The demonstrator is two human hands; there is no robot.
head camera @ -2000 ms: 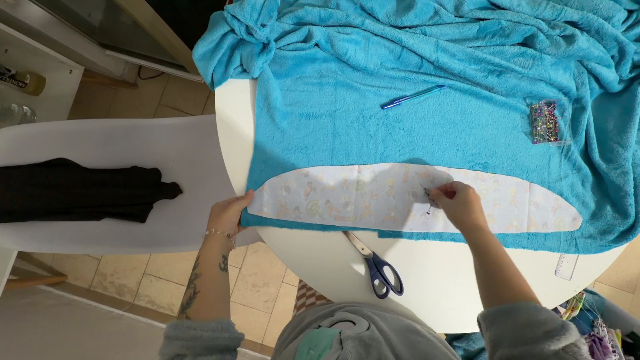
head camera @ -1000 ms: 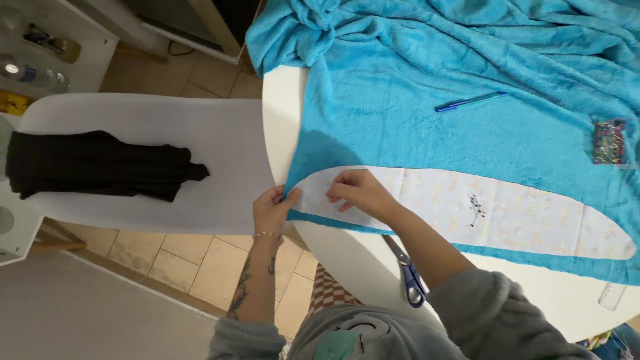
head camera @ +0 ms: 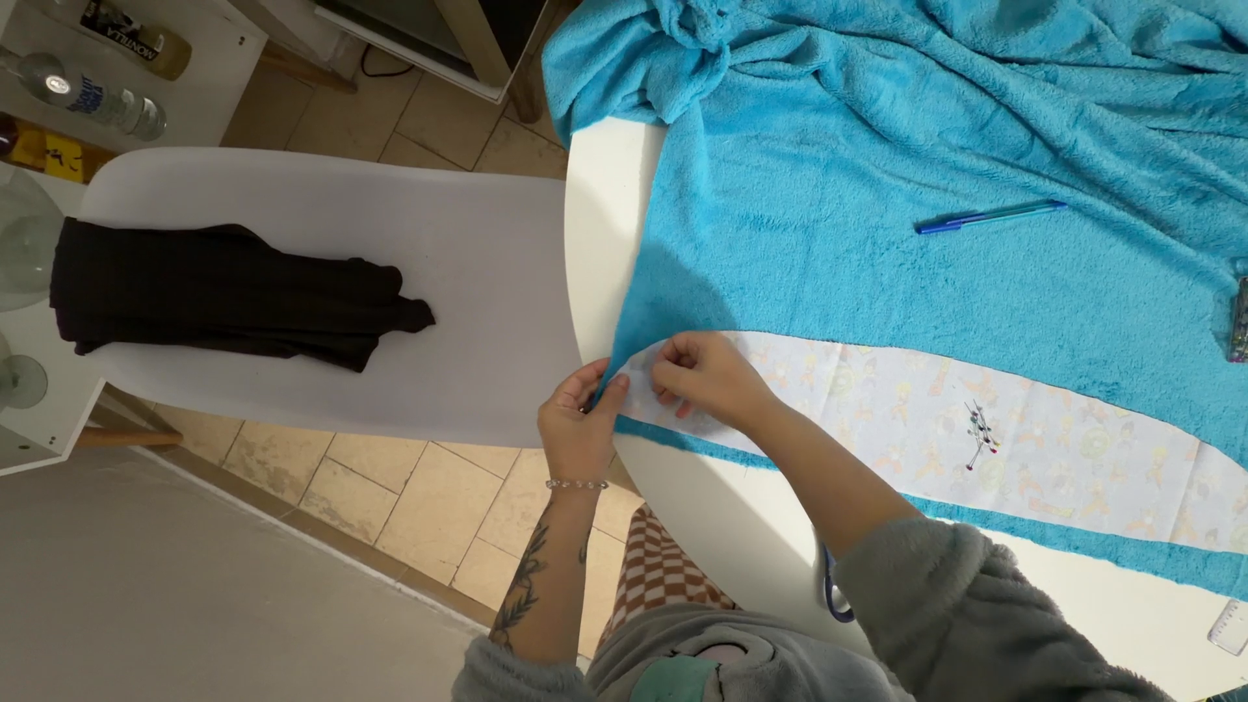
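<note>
A long curved piece of pale printed fabric (head camera: pixel 907 429) lies on blue plush fabric (head camera: pixel 838 253) over a white table. My left hand (head camera: pixel 583 414) pinches the left tip of both fabrics at the table edge, thumb on top. My right hand (head camera: pixel 717 375) is just beside it, over the pale fabric, with fingers curled and thumb meeting forefinger; whether a pin is between them is too small to tell. Several straight pins (head camera: pixel 979 437) with coloured heads lie in a small heap on the pale fabric. A blue pen (head camera: pixel 990 216) rests on the plush.
Scissors with a blue handle (head camera: pixel 837 585) lie partly under my right forearm. A clear pin box (head camera: pixel 1239 320) and a clear ruler (head camera: pixel 1228 626) are at the right edge. An ironing board (head camera: pixel 487 292) with a black garment (head camera: pixel 224 288) adjoins the table's left. Bottles (head camera: pixel 107 102) stand on a white shelf.
My right hand has moved left from the pin heap to the tip of the pale fabric, beside my left hand. The left hand keeps its hold there. The view has shifted left.
</note>
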